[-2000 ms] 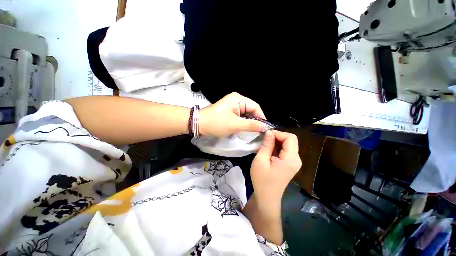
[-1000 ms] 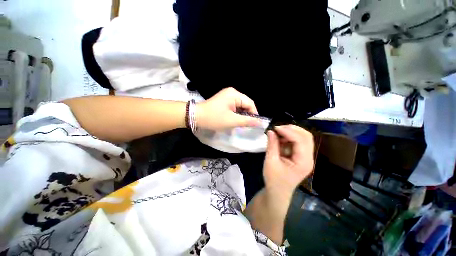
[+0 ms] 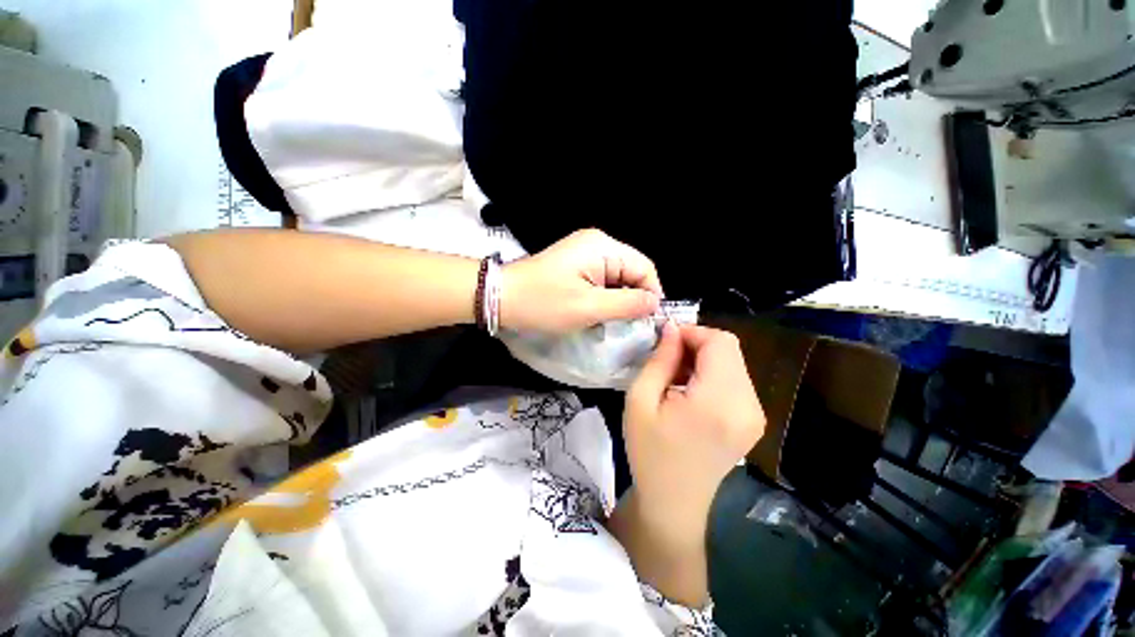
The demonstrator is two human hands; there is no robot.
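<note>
A white fabric piece (image 3: 591, 353) is held at the near edge of the black garment (image 3: 653, 149), in the middle of the view. My left hand (image 3: 579, 286) pinches its upper edge between thumb and fingers. My right hand (image 3: 697, 398) has thumb and forefinger closed at the fabric's right end, close to my left fingertips. A small pale end of the fabric shows past the fingertips. A needle or thread cannot be made out.
A white cloth with a black edge (image 3: 355, 118) lies left of the garment. Sewing machines stand left (image 3: 56, 187) and right (image 3: 1021, 75). Black-handled scissors (image 3: 1048, 276) lie at the table's right edge. An open cardboard box (image 3: 846, 398) is below right.
My right hand moved out to the right one second ago and is now back beside my left fingertips. My left hand keeps its pinch on the white fabric. The camera view has shifted slightly.
</note>
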